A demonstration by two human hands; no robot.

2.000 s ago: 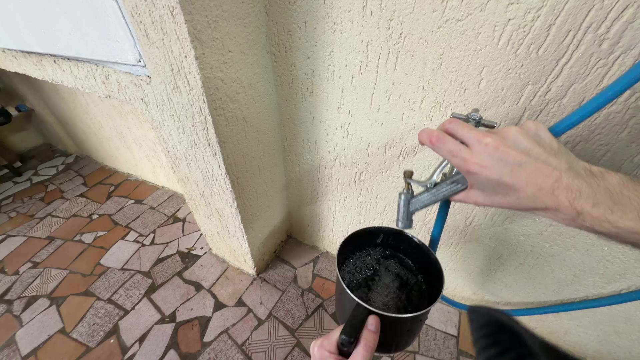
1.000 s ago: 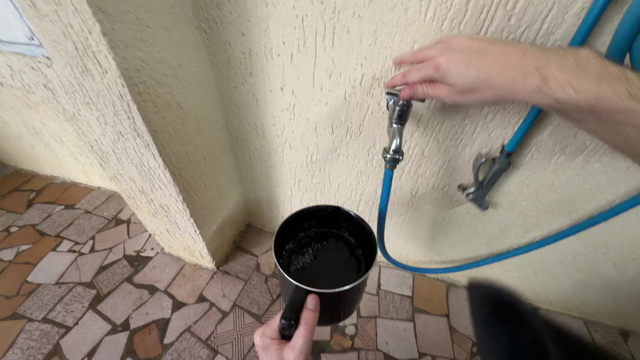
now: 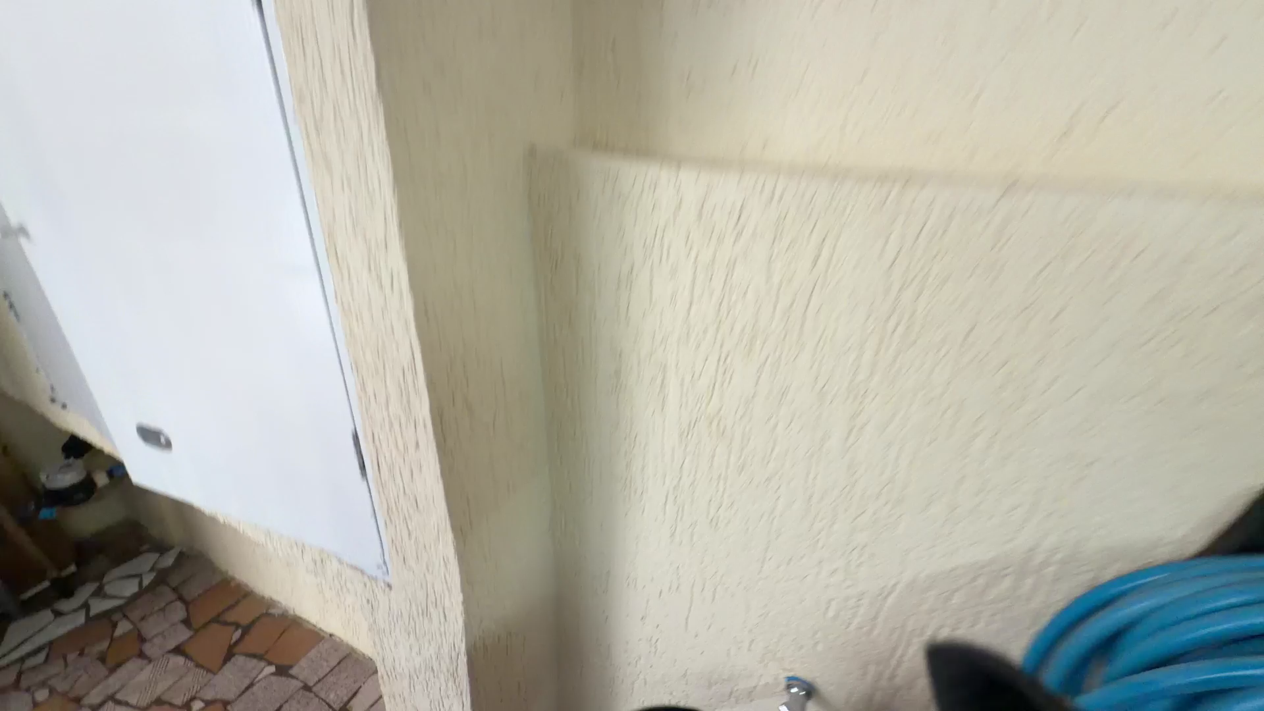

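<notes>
Neither my left hand nor my right hand shows in the head view now. At the bottom edge, right of the middle, the top of a metal tap shows against the textured wall. A thin dark curved rim, likely the black mug's, just enters at the bottom edge; what holds it is out of view. The coiled blue hose fills the lower right corner, with a blurred black shape in front of its left side.
A cream textured wall spans the middle and right, with a projecting pillar on its left. A white metal panel door is at the left. Below it lies a floor of broken tiles, with some blurred items beyond.
The view has swung up strongly. Both hands have left the view; a second ago the left held the black mug of dark-looking liquid and the right was at the tap.
</notes>
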